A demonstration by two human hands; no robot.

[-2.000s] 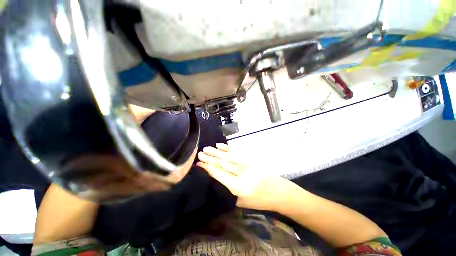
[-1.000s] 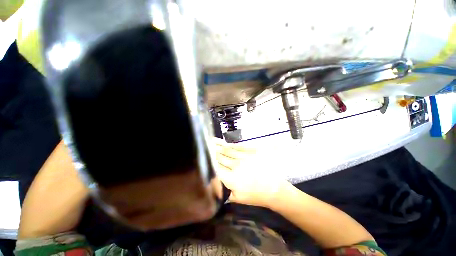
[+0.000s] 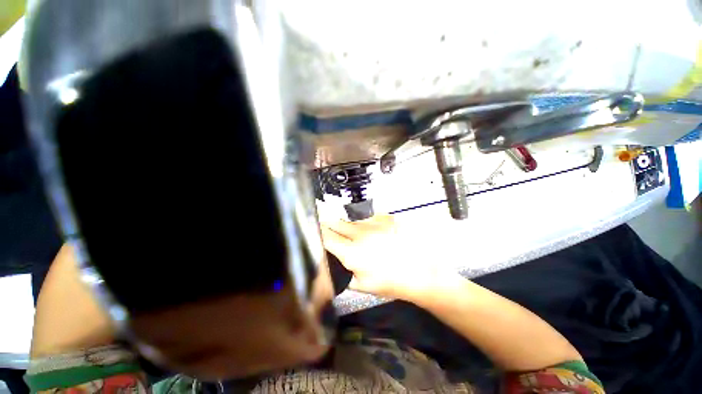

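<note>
The white sewing machine head (image 3: 477, 46) with its blue stripe fills the top, very close to the camera. A large shiny metal part (image 3: 173, 177) blocks the left and middle of the view. My right hand (image 3: 373, 250) lies on the white table beside the presser foot area, its fingertips partly hidden behind the metal part. A bit of black cloth (image 3: 339, 273) shows under its palm. My left forearm (image 3: 65, 308) shows at the lower left; my left hand is hidden behind the metal part.
Red-handled snips (image 3: 526, 158) lie on the machine bed behind the metal levers. A control panel (image 3: 648, 169) is at the table's right end. Black cloth (image 3: 585, 292) hangs below the table's front edge at right. A white surface (image 3: 15, 315) shows at far left.
The camera has shifted, so the metal part covers more of the work. The black cloth seen by the presser foot two seconds ago is mostly out of sight. My right hand is nearer the metal part.
</note>
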